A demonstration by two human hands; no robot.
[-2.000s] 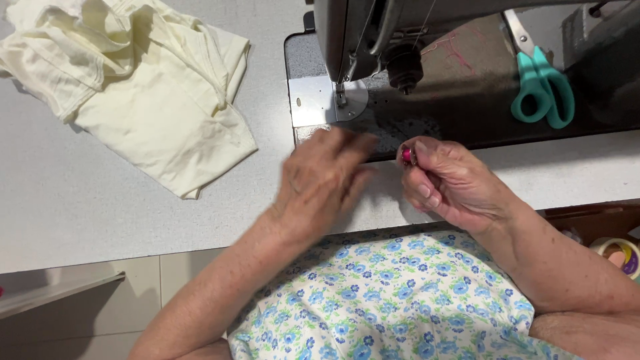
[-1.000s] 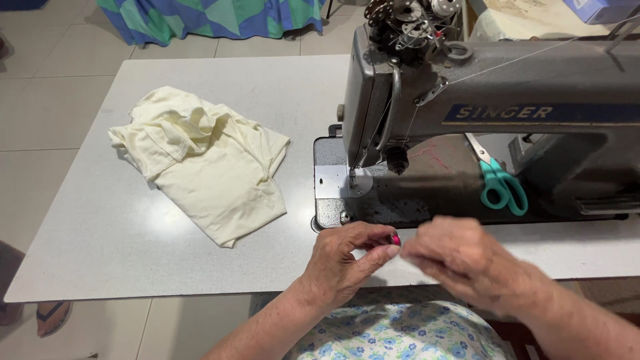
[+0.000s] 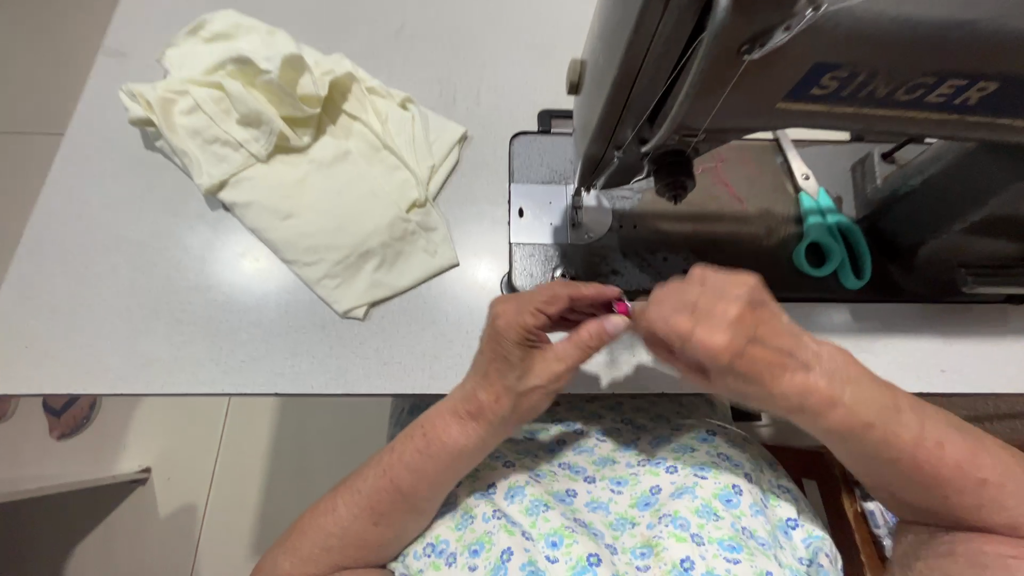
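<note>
A small bobbin with bright pink thread (image 3: 622, 307) is pinched between the thumb and fingers of my left hand (image 3: 544, 344), over the table's front edge. My right hand (image 3: 720, 332), blurred and with curled fingers, is right beside the bobbin; whether it holds a thread cannot be seen. Just beyond both hands stands a grey Singer sewing machine (image 3: 752, 72), its presser foot (image 3: 578, 208) above the metal needle plate (image 3: 540, 212). Folded pale yellow fabric (image 3: 336, 200) lies to the left of the machine.
Scissors with teal handles (image 3: 832, 240) lie on the machine bed, near loose red thread (image 3: 724, 180). The white tabletop (image 3: 144, 320) runs beneath the fabric. A person's sandalled foot (image 3: 70, 414) is on the floor at the left.
The pink item was at my right hand two seconds ago; my left hand has held it since the one-second-old frame. My right hand has stayed close beside it. The view has shifted.
</note>
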